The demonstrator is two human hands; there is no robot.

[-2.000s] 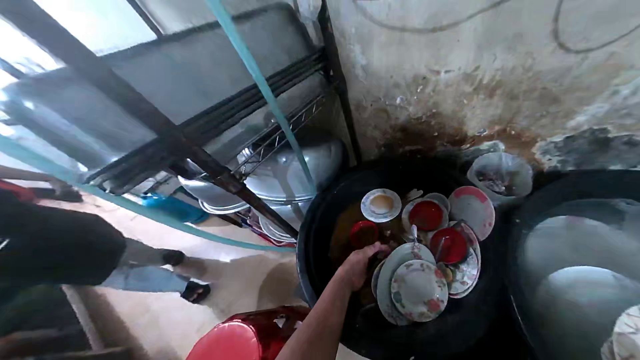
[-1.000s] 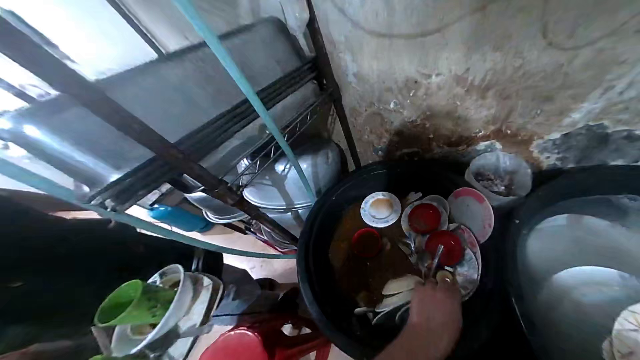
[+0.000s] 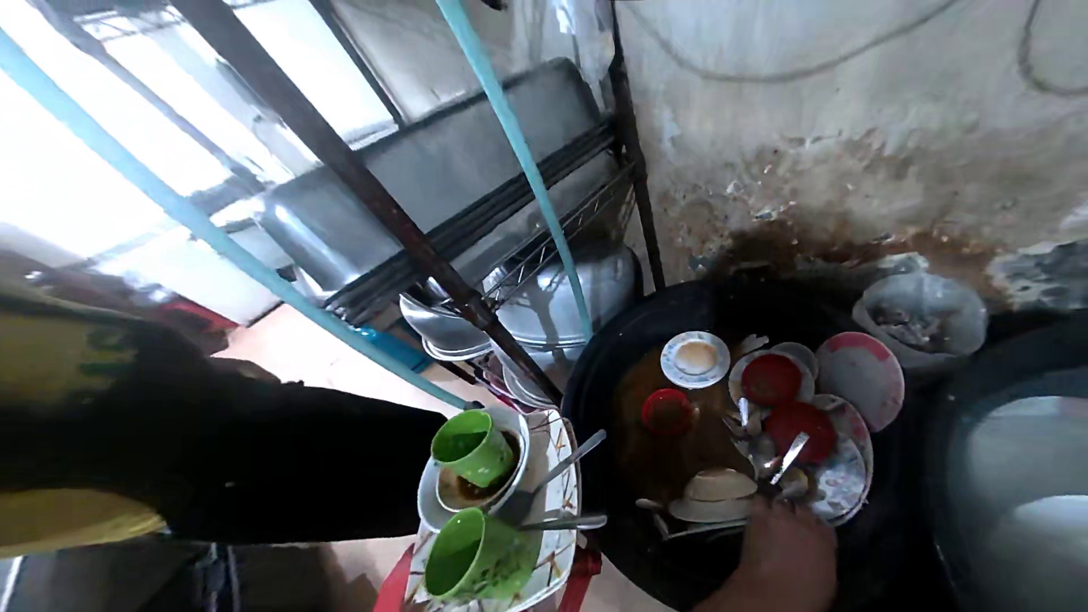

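My left hand (image 3: 786,544) reaches from the bottom edge into a large black tub (image 3: 599,365) of brown water. Its fingertips touch the lower edge of a pile of dishes and cutlery; its grip is hidden. Beside it lie pale dishes (image 3: 718,497) and a metal spoon (image 3: 792,455). Two red bowls (image 3: 803,432) rest on plates, and another red vessel (image 3: 667,412) sits in the water. A small plate (image 3: 695,359) holds a pale dish. A pink-rimmed plate (image 3: 860,380) leans at the tub's right side. My right hand is out of view.
Left of the tub, a red stool (image 3: 586,578) bears a patterned tray (image 3: 557,544) with green cups (image 3: 472,446), bowls and spoons. A person in dark clothes (image 3: 297,459) stands at left. A metal rack, light-blue pipes, a waste container (image 3: 922,319) and another tub (image 3: 977,442) surround the area.
My left hand has moved right, away from the stacked plates it touched earlier. The loaded tray, absent from the oldest frame, now rests on the stool. The view has tilted and shifted left.
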